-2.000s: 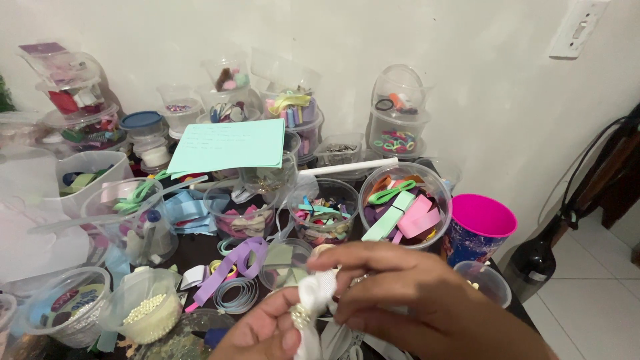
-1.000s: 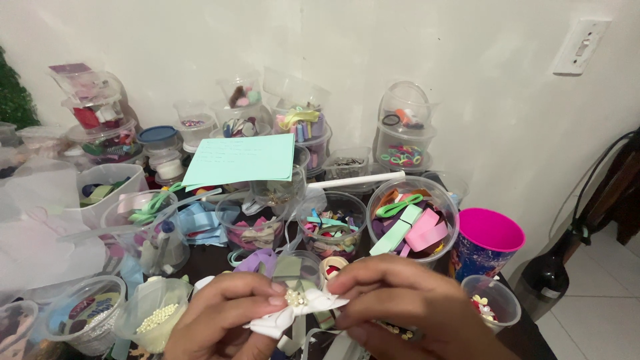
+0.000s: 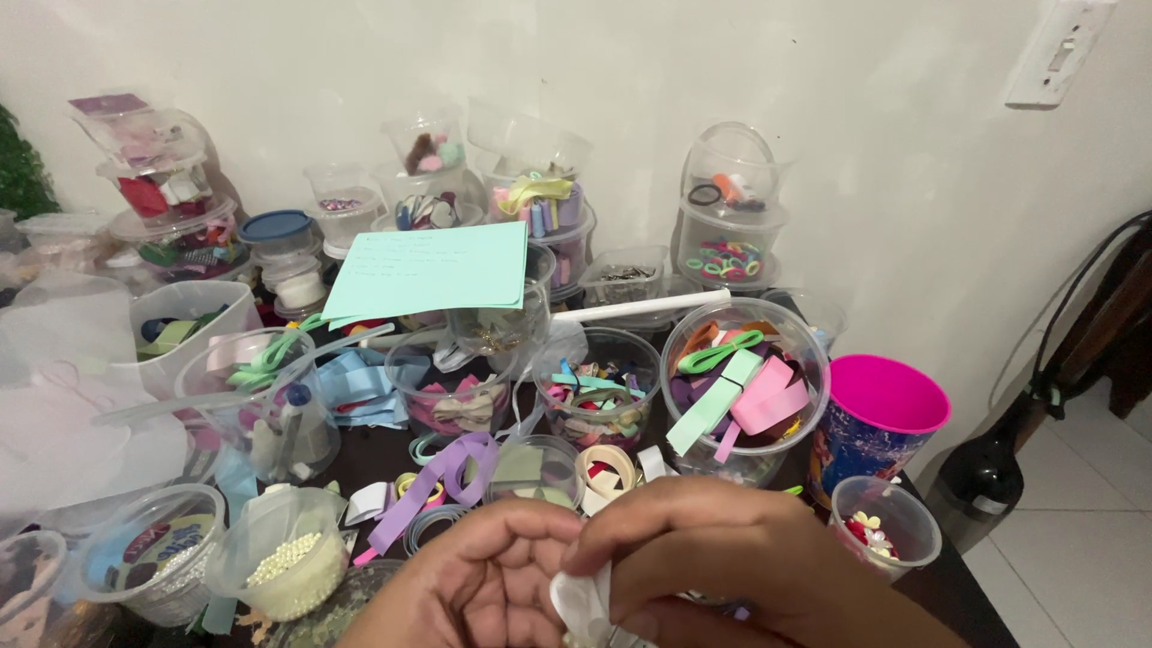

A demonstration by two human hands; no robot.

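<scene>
A white ribbon bow [image 3: 583,607] is at the bottom centre, mostly covered by my fingers; a bit of its beaded middle shows at the lower edge. My right hand [image 3: 711,558] pinches it between thumb and fingers. Palm up and cupped, my left hand [image 3: 486,576] lies against the bow's left side; whether its fingers grip the bow is hidden. Beyond the hands are a coiled purple ribbon [image 3: 441,481], a cream ribbon roll [image 3: 610,477] and a tub of pearl beads [image 3: 288,571].
Plastic tubs of ribbons [image 3: 745,378] and bows [image 3: 598,396] stand behind the hands. A green paper with writing [image 3: 432,270] rests across containers. At right are a pink-rimmed cup [image 3: 886,396], a tub of flower pieces [image 3: 886,531] and a dark bottle [image 3: 981,477]. Stacked tubs [image 3: 733,216] line the wall.
One second ago both hands held the bow stretched flat, with its beaded centre showing. Now it is turned and mostly covered by the fingers, and my left palm is turned up.
</scene>
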